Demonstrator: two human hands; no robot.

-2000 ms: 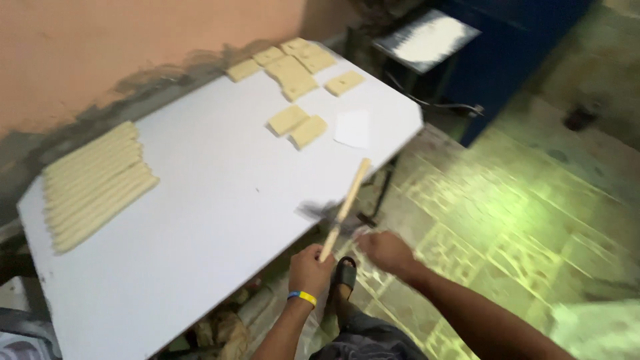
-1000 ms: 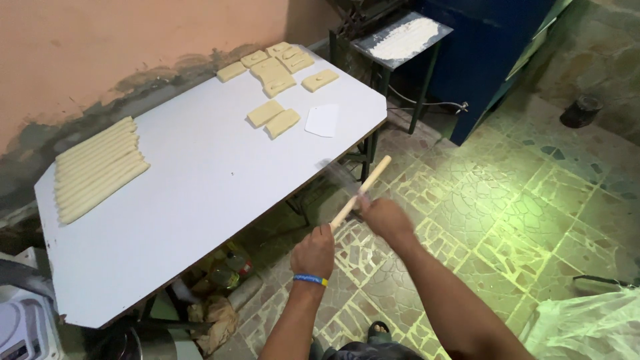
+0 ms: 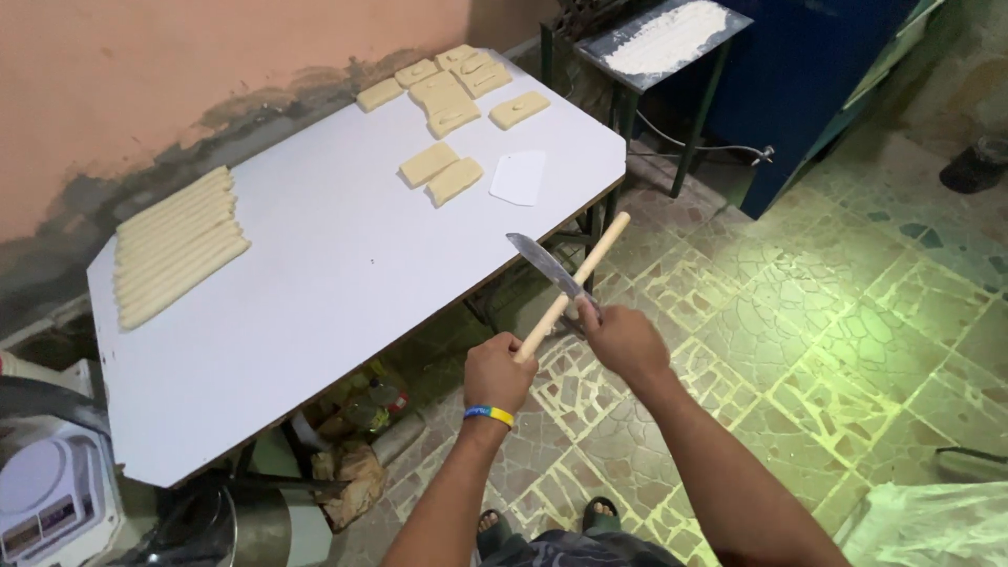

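Observation:
My left hand (image 3: 498, 374) grips the lower end of a thin wooden rolling pin (image 3: 603, 249), which slants up to the right beyond the table's front edge. A knife (image 3: 543, 261) is in my right hand (image 3: 624, 339), its blade crossing the pin and pointing up left. On the white table (image 3: 331, 315) a row of long dough rolls (image 3: 177, 248) lies side by side at the left. Flat dough pieces (image 3: 445, 102) are grouped at the far end, with two more dough pieces (image 3: 441, 173) nearer. A white plastic dough scraper (image 3: 518, 178) lies beside those two.
A small metal stand (image 3: 591, 59) holds white powder (image 3: 669, 35) behind the table, next to a dark blue cabinet (image 3: 787, 87). At the lower left are a kitchen scale (image 3: 55, 488) and a metal pot (image 3: 205, 524). Crumpled brown paper (image 3: 354, 480) lies under the table.
Both hands stay on the pin and the knife. The blade, blurred near the pin in the earlier frames, now shows sharply across it. The view has shifted.

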